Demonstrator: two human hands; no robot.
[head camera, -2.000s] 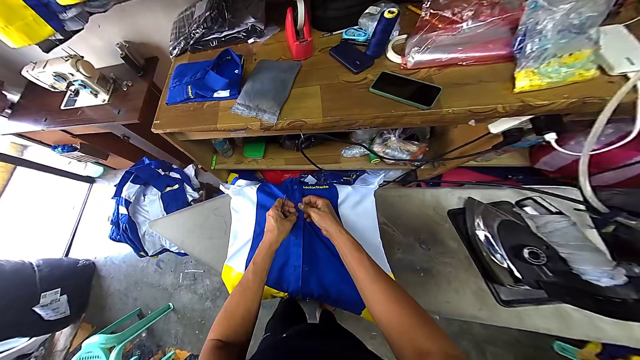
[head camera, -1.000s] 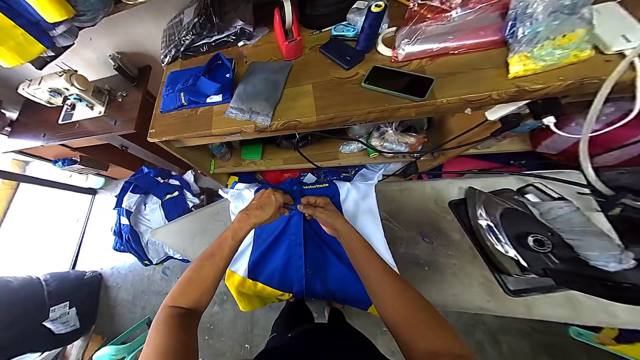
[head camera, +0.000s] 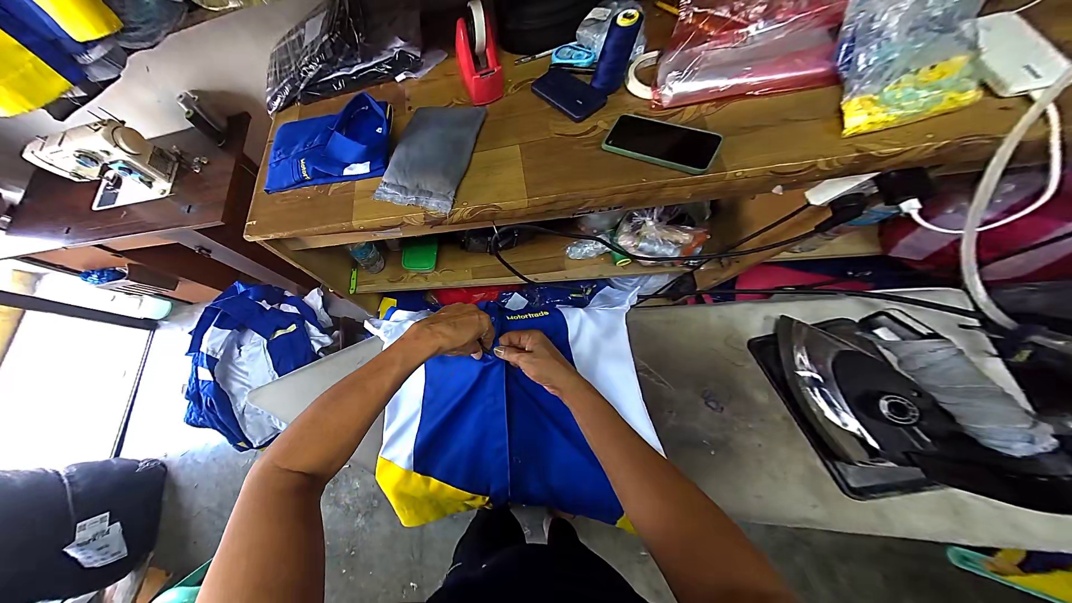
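Note:
A blue, white and yellow shirt (head camera: 544, 427) lies front up on the ironing board (head camera: 703, 419), its lower edge hanging over the near side. My left hand (head camera: 461, 329) and my right hand (head camera: 529, 353) meet at the upper part of its front placket, just below the collar. The fingers of each hand pinch the blue placket cloth; whether a button is between them is hidden. Embroidered lettering shows on the chest beside my right hand. To the right, an electric iron (head camera: 854, 402) rests on a dark tray.
Beyond the board stands a wooden table (head camera: 519, 167) with a folded blue shirt (head camera: 327, 146), grey cloth (head camera: 431, 155), smartphone (head camera: 662, 143), red tape dispenser (head camera: 478, 63) and thread cone (head camera: 617, 50). Black cables run behind the board. At left are a garment pile (head camera: 251, 360) and a sewing machine (head camera: 105, 155).
My left hand has turned from fingertips up to knuckles up over the placket. My right hand stays at nearly the same spot on the shirt.

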